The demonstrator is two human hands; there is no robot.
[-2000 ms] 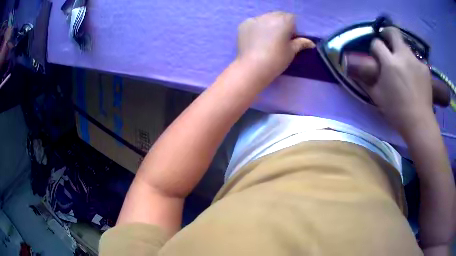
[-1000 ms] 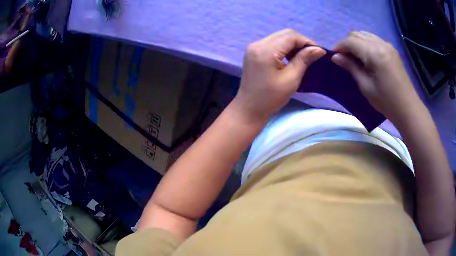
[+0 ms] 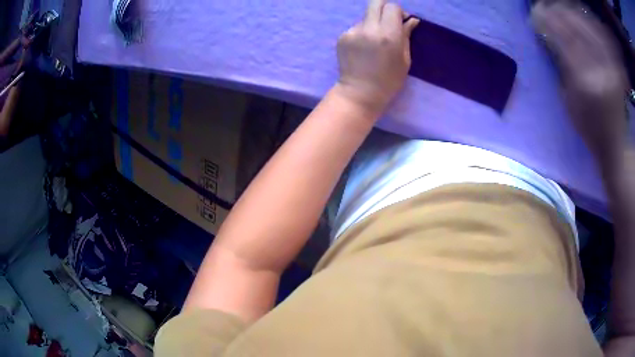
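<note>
A dark purple cut piece [image 3: 463,64] lies flat on the lilac table cover [image 3: 244,42], its rounded end pointing right. My left hand [image 3: 376,56] holds the piece's left end between thumb and fingers, at the upper middle. My right hand [image 3: 581,63] is blurred at the upper right, away from the piece. Its fingers reach the picture's top edge beside a dark shape, and what they hold cannot be made out. The iron cannot be clearly seen.
A small striped bundle [image 3: 127,21] lies at the table's left corner. A brown carton with blue stripes [image 3: 188,139] stands below the table's front edge. Dark fabric heaps [image 3: 101,244] lie on the floor at left. Part of a person's arm [image 3: 10,104] shows at the far left.
The piece was pressed under the iron, then held up by both hands; now it lies flat. My right hand has let go of it and moved right. My left hand still holds its left end.
</note>
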